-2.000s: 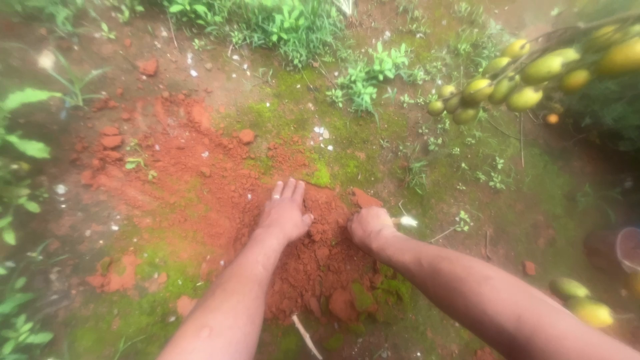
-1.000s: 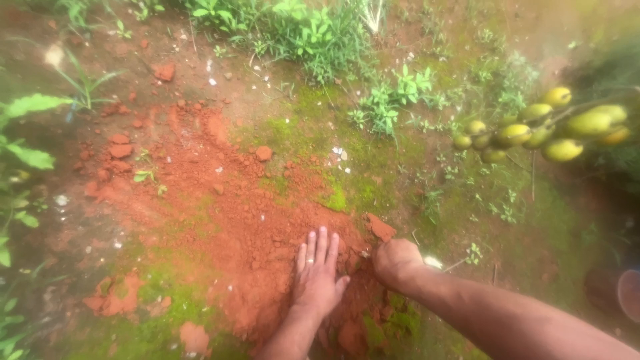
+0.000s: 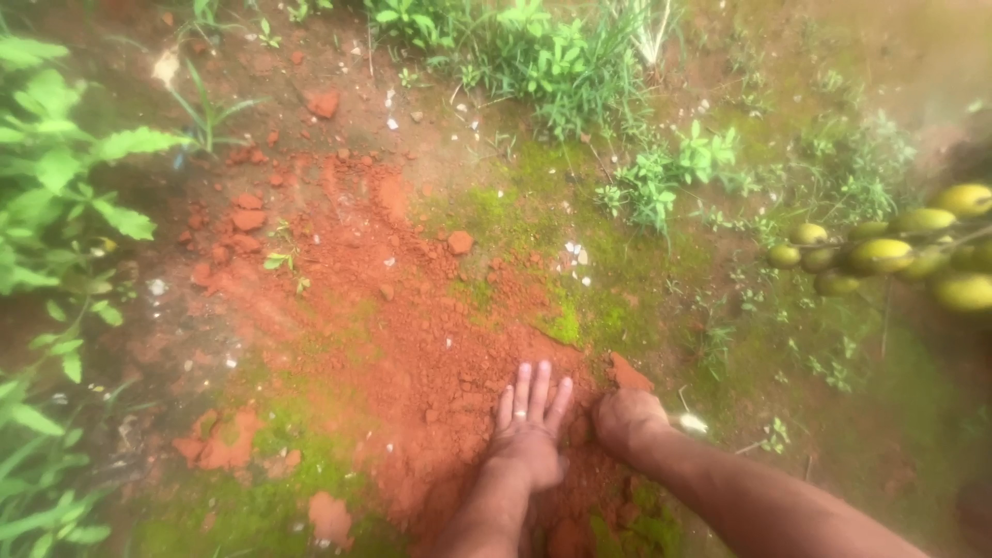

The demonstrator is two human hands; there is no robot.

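Loose red soil point(image 3: 434, 372) covers the ground in front of me. My left hand point(image 3: 531, 426), with a ring on one finger, lies palm down on it, fingers spread and pointing away, holding nothing. Just to its right, my right hand point(image 3: 629, 422) is curled, its knuckles beside a flat reddish clod point(image 3: 629, 373). The fingers' undersides are hidden, so whether it grips anything is not visible. A small white thing point(image 3: 691, 422) lies on the ground to the right of this hand.
Leafy weeds point(image 3: 62, 170) stand at the left, with grass point(image 3: 558, 70) at the top. A hanging branch of yellow-green fruits point(image 3: 881, 256) reaches in from the right. Red clods point(image 3: 248, 219) and mossy patches point(image 3: 310, 457) surround the soil.
My left hand's fingers now lie closer to the right hand than two seconds ago, and the soil under them looks more spread out. The right hand stays beside the same clod.
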